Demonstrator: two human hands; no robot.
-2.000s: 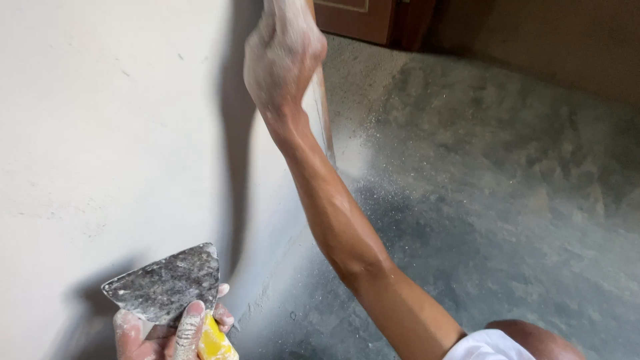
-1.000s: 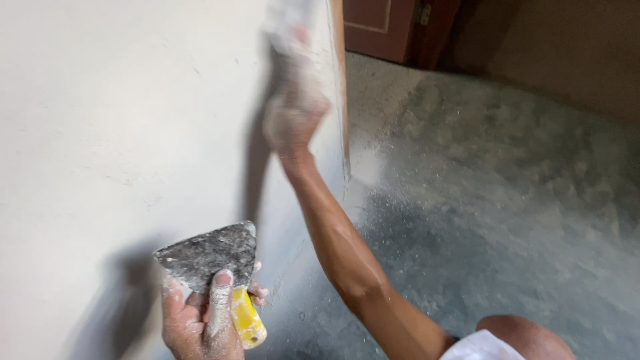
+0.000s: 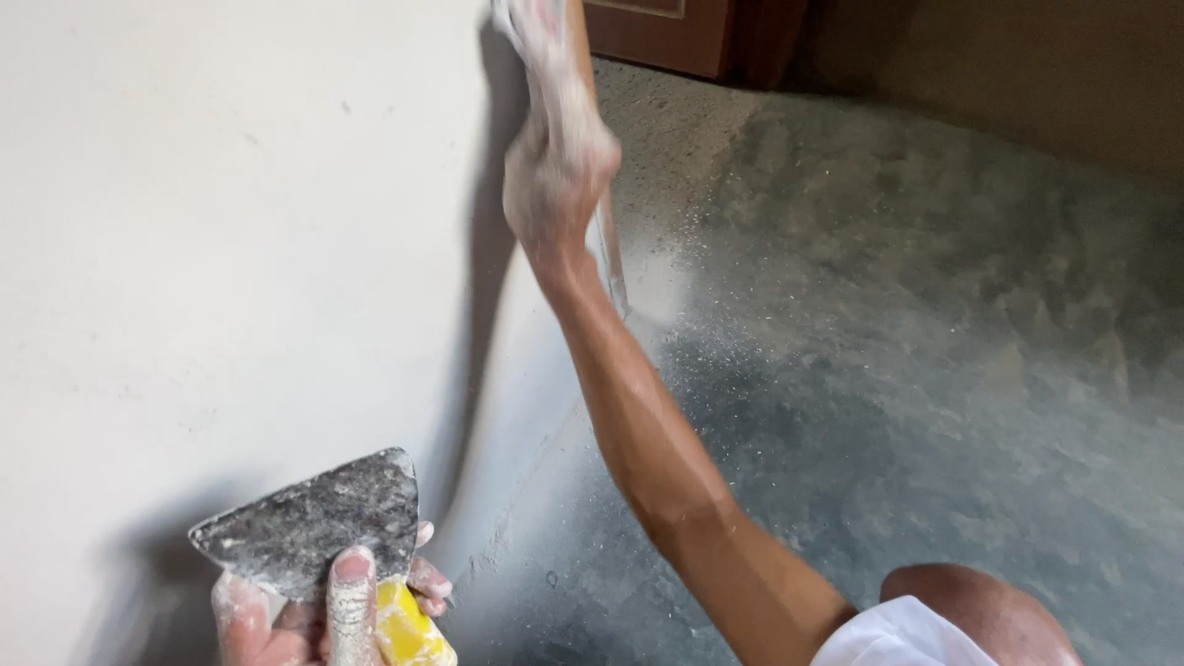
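Observation:
My left hand (image 3: 342, 615), dusted white, grips a putty knife at the lower left. Its broad grey metal blade (image 3: 319, 527) is smeared and points up; its yellow handle (image 3: 407, 629) lies beside the thumb. My right hand (image 3: 555, 157), coated in white dust, reaches up to the right edge of a white wall (image 3: 231, 277). Its fingers run to the top of the view and are blurred. Whether it holds something flat against the wall cannot be told.
A grey concrete floor (image 3: 925, 370) spreads at the right, with white dust along the wall's foot. A reddish-brown door panel (image 3: 661, 37) stands at the top, near a dark brown surface (image 3: 1017, 74). My bare knee (image 3: 980, 601) shows at the lower right.
My right hand has kept to the wall's right edge, in a different position at each moment. The putty knife has stayed in my left hand. The view has shifted somewhat.

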